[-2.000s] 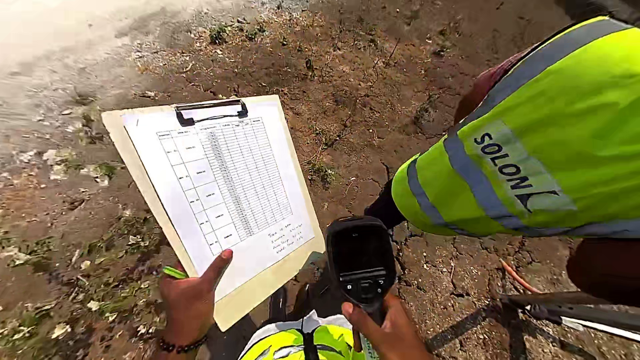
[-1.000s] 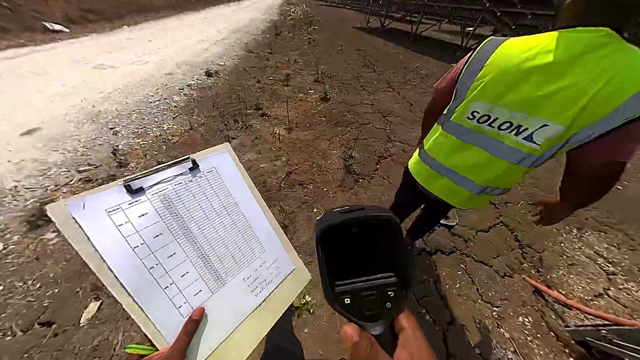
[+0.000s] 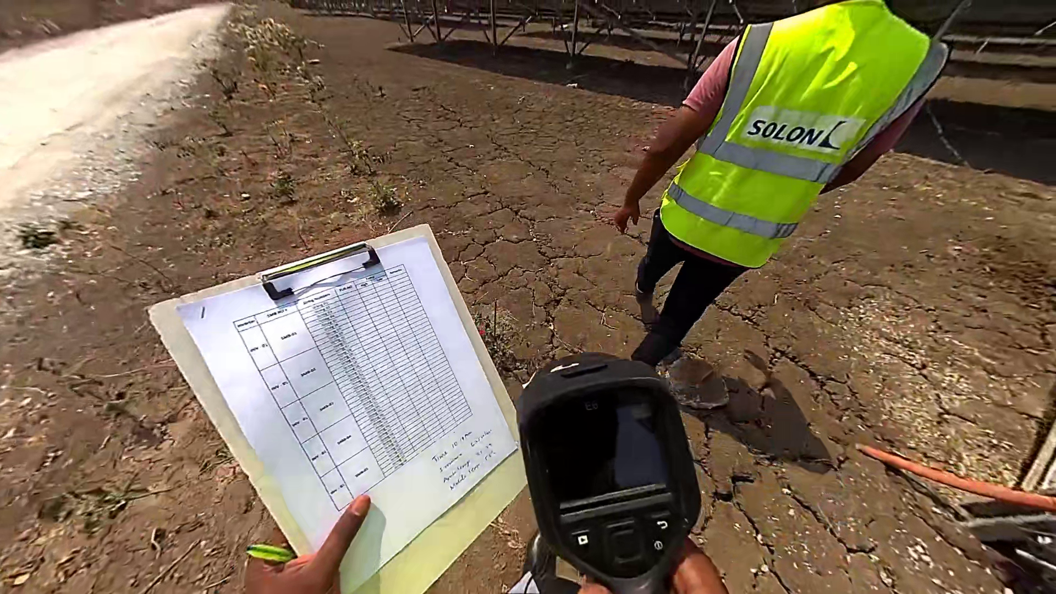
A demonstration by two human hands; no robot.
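Note:
My left hand (image 3: 309,561) grips the lower left edge of a clipboard (image 3: 487,487), thumb over the front. Under its metal clip (image 3: 322,271) lies a paper sheet (image 3: 223,355) with a printed table and handwriting. A green pen (image 3: 271,553) pokes out from the same hand. To the right, my right hand (image 3: 693,573) holds a black handheld thermal imager (image 3: 610,474) by its handle, mostly below the frame. Its dark screen (image 3: 610,445) and buttons face me. The imager stands beside the clipboard's lower right corner.
Ahead on the right a person in a yellow reflective vest (image 3: 784,140) walks with their back to me. Cracked dry soil (image 3: 528,190) spreads around. An orange conduit (image 3: 949,474) lies at the right, metal support frames (image 3: 573,33) stand behind, and a pale track (image 3: 82,91) runs at the left.
The person in the vest, bent over at the right edge two seconds ago, is now more upright, walking ahead. My view has tilted up. Both hands keep hold of the clipboard and imager.

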